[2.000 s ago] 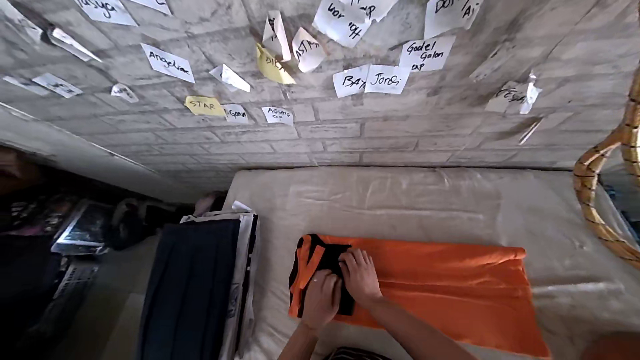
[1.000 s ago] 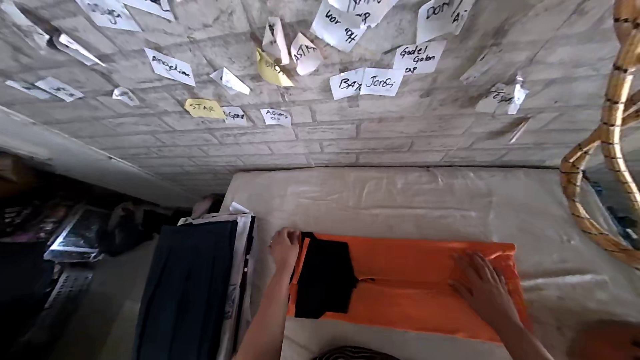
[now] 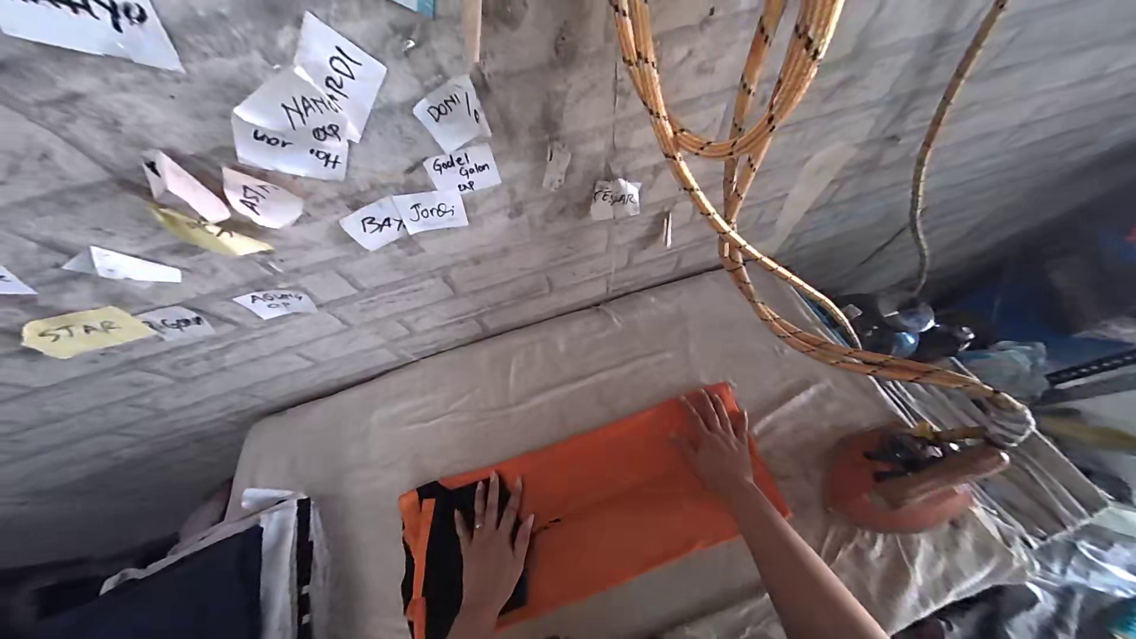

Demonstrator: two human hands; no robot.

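An orange and black folded garment [image 3: 612, 506] lies flat on the pale cloth cover [image 3: 355, 444] of a table. My left hand [image 3: 493, 541], with a ring on one finger, rests palm down with fingers apart on the black part near the garment's left end. Farther right, my right hand [image 3: 717, 444] is spread flat on the orange fabric close to its right end. Neither hand grips anything.
Dark folded clothes [image 3: 195, 586] are stacked at lower left. An iron with a wooden handle [image 3: 945, 475] stands on a reddish round base [image 3: 852, 497] at right, beneath hanging cords [image 3: 728, 231]. Handwritten paper notes [image 3: 435, 211] cover the brick wall [image 3: 399, 293].
The view has swung right, bringing the iron fully in. My left hand has moved from the garment's left edge onto its black part. My right hand remains on the orange fabric near the right end.
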